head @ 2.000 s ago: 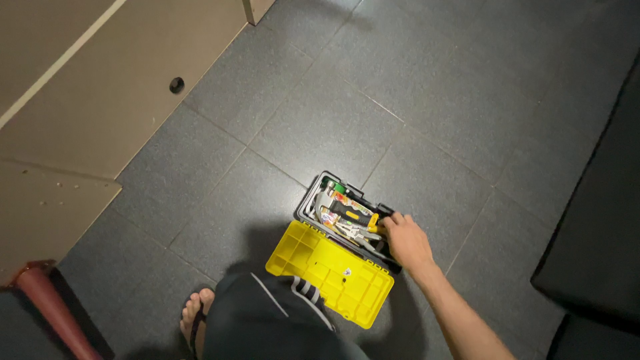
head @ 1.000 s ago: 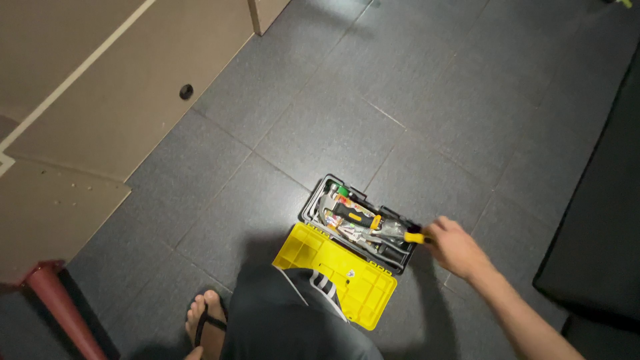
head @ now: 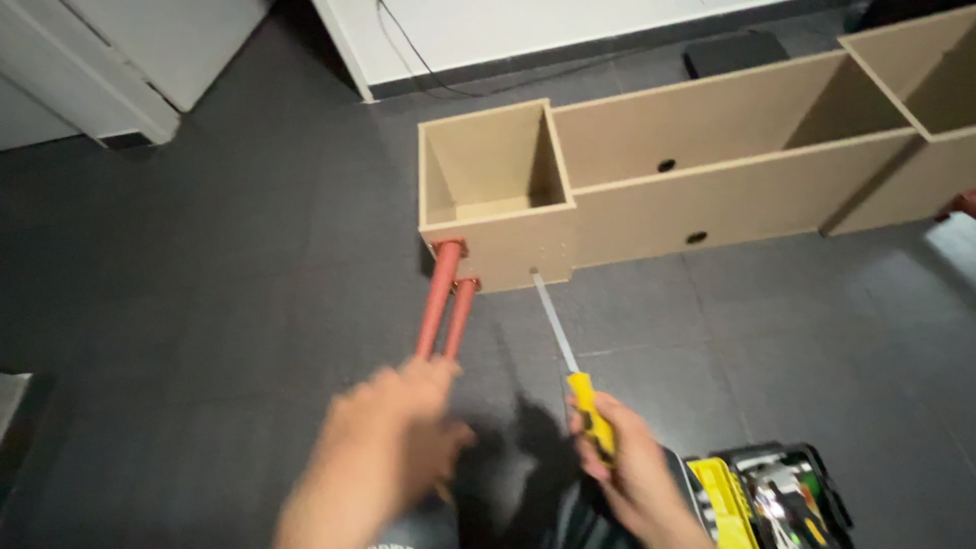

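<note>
My right hand (head: pixel 621 446) is closed around the yellow handle of a screwdriver (head: pixel 585 408), whose long metal shaft points up toward the lower side panel of a wooden cabinet (head: pixel 511 259). Two red furniture legs (head: pixel 441 297) stick out from the same panel, to the left of the shaft. My left hand (head: pixel 396 412), blurred by motion, is at the near ends of these legs; whether it grips them cannot be made out. At the lower right, an open toolbox (head: pixel 808 457) with a yellow lid holds several tools.
The long wooden cabinet lies with its open compartments (head: pixel 496 168) facing up. A dark cable (head: pixel 450 88) runs along the wall base, and a flat black object (head: pixel 736 53) lies behind the cabinet. A white door (head: pixel 175 46) is at the upper left. Dark tiles (head: pixel 229 305) cover the floor.
My right hand has gone from the toolbox to the cabinet side and now holds the screwdriver upright in view. My left hand has come up to the red legs. The view has swung strongly.
</note>
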